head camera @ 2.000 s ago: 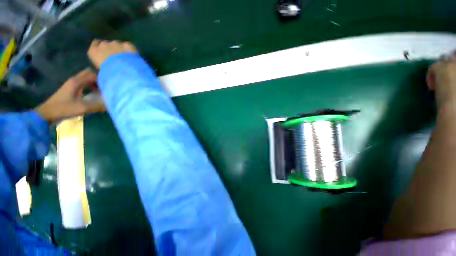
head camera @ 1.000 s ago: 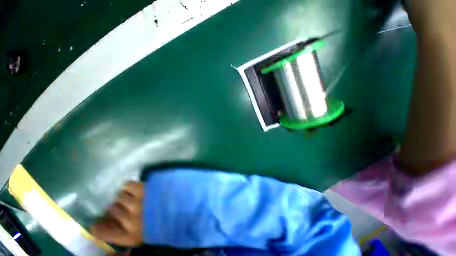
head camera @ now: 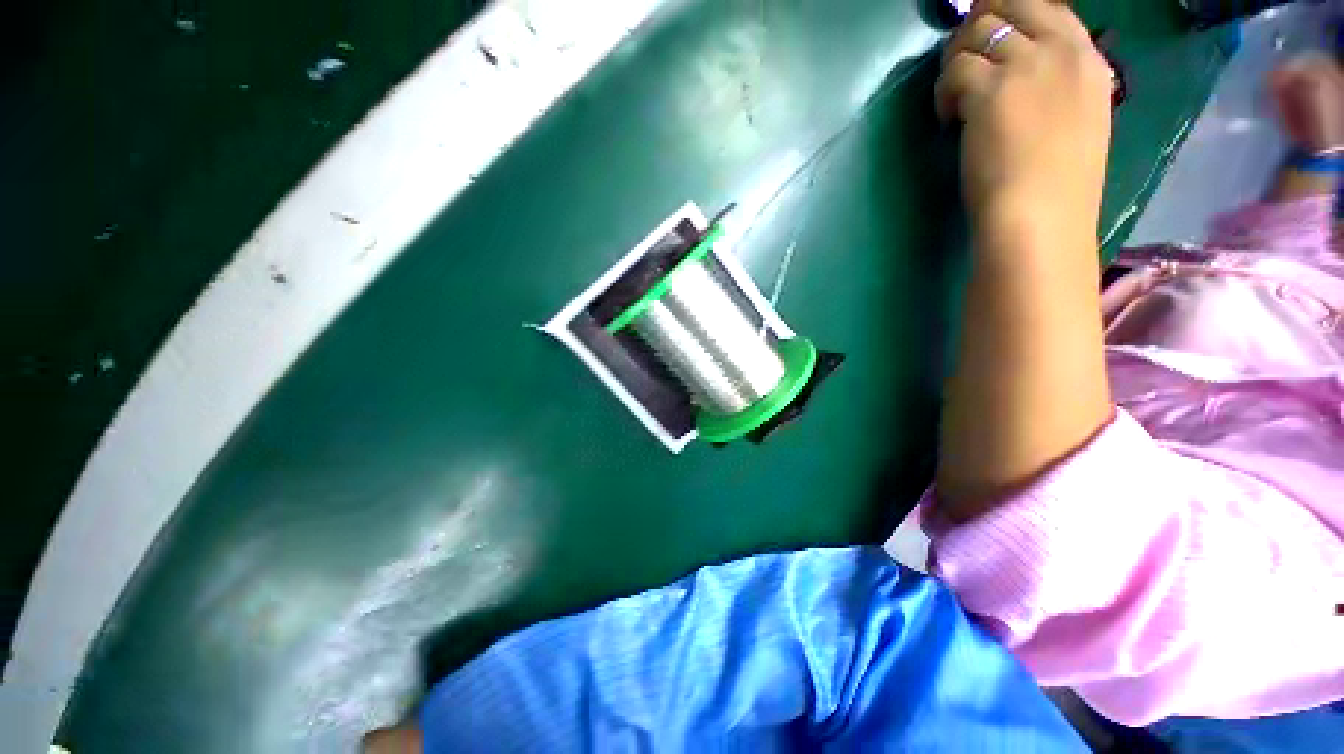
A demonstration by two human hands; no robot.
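A solder wire spool (head camera: 715,342) with silvery wire and green flanges lies tilted in a square, white-edged dark holder (head camera: 622,376) on the green bench. My right hand (head camera: 391,740) shows only as a small blurred piece at the bottom edge, left of my blue sleeve (head camera: 737,648). The picture's edge cuts off the rest, so its fingers and anything in them are hidden. It is well away from the spool. My left hand is out of the picture.
A person in a pink smock (head camera: 1091,589) is at the right, with a bare forearm reaching across the bench and a ringed hand (head camera: 1032,89) at the top. Another hand (head camera: 1309,103) shows at far right. A whitish curved rail (head camera: 273,273) borders the dark belt at left.
The view has swung right. The white and yellow sheet stack and my left hand have left the picture, and my right hand has dropped to the bottom edge. The pink-smocked person shows more fully.
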